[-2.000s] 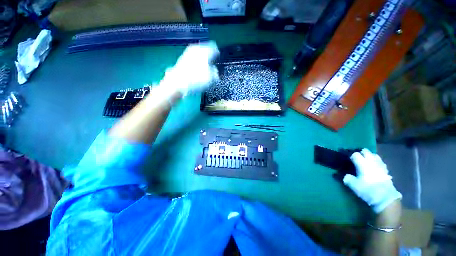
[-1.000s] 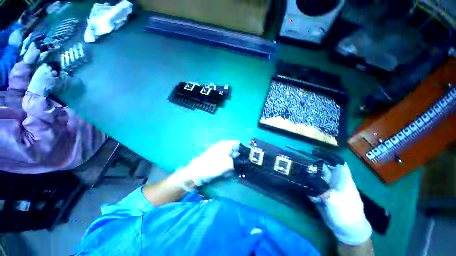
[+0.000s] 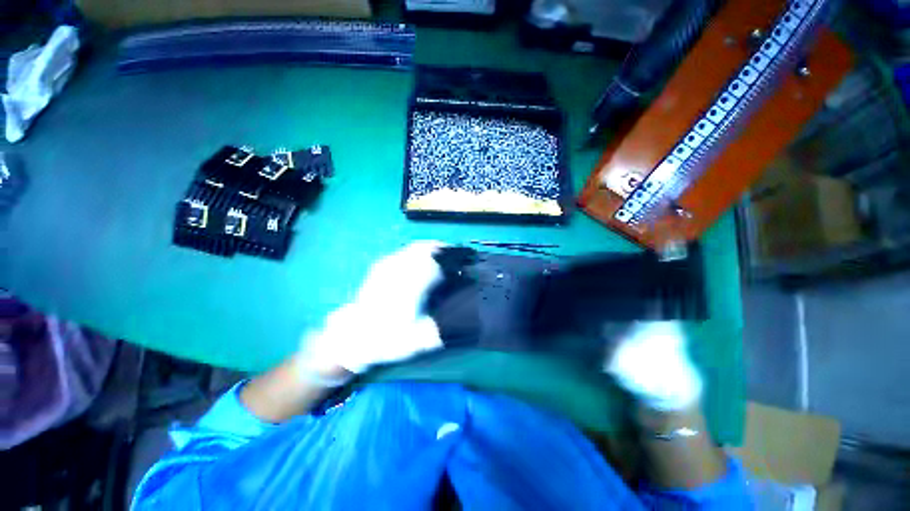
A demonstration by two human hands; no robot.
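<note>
The black assembly jig lies on the bench in front of me, blurred and partly covered. My left hand, in a white glove, is at its left end with fingertips against dark parts. My right hand, gloved and blurred, is at the lower right, beside a smeared dark shape, possibly the cover plate or heat sinks. Blur hides both grips and the jig slots. Finished black heat sink assemblies with pale squares lie clustered at left.
The screw tray stands behind the jig, with thin rods between. An orange-brown board bears the component tube at right. A dark screwdriver is at upper right. Bluish tubes lie at the rear.
The heat sink assemblies that both hands held at the jig a second ago no longer show there. The left cluster has grown at its front. A dark shape now smears across the jig's right side.
</note>
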